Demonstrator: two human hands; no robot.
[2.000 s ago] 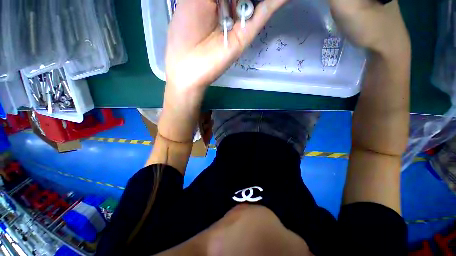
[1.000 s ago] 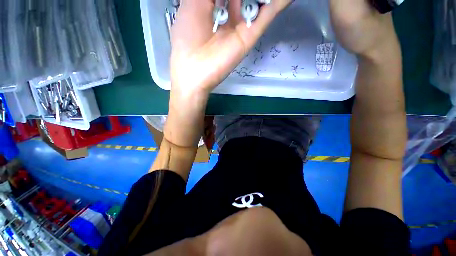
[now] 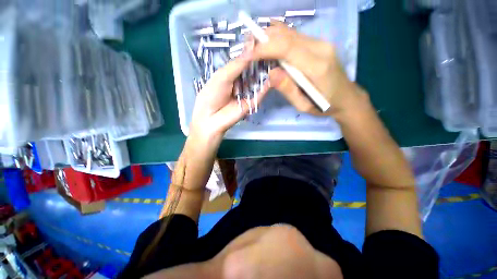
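My left hand (image 3: 218, 101) holds several silver cylindrical metal units (image 3: 252, 79) side by side over the tray, their thin shafts pointing towards me. My right hand (image 3: 313, 65) holds a white marker pen (image 3: 305, 87) slantwise, and its fingers are at the far ends of the units. Whether the right fingers also grip a unit cannot be told. The shallow white tray (image 3: 272, 132) lies in front of me. More loose metal units (image 3: 219, 37) lie inside it, at its far and left parts. Fine dark specks show on its floor.
Frosted plastic boxes (image 3: 71, 92) full of units are stacked at the left, with a small open white bin (image 3: 117, 158) of loose units below. More clear boxes (image 3: 463, 71) stand at the right. A clear crumpled bag (image 3: 444, 174) hangs at the right edge of the green bench (image 3: 381, 117).
The view has tilted up, showing more of the tray. My right hand has moved left to the units in my left hand, and the white pen now shows in it.
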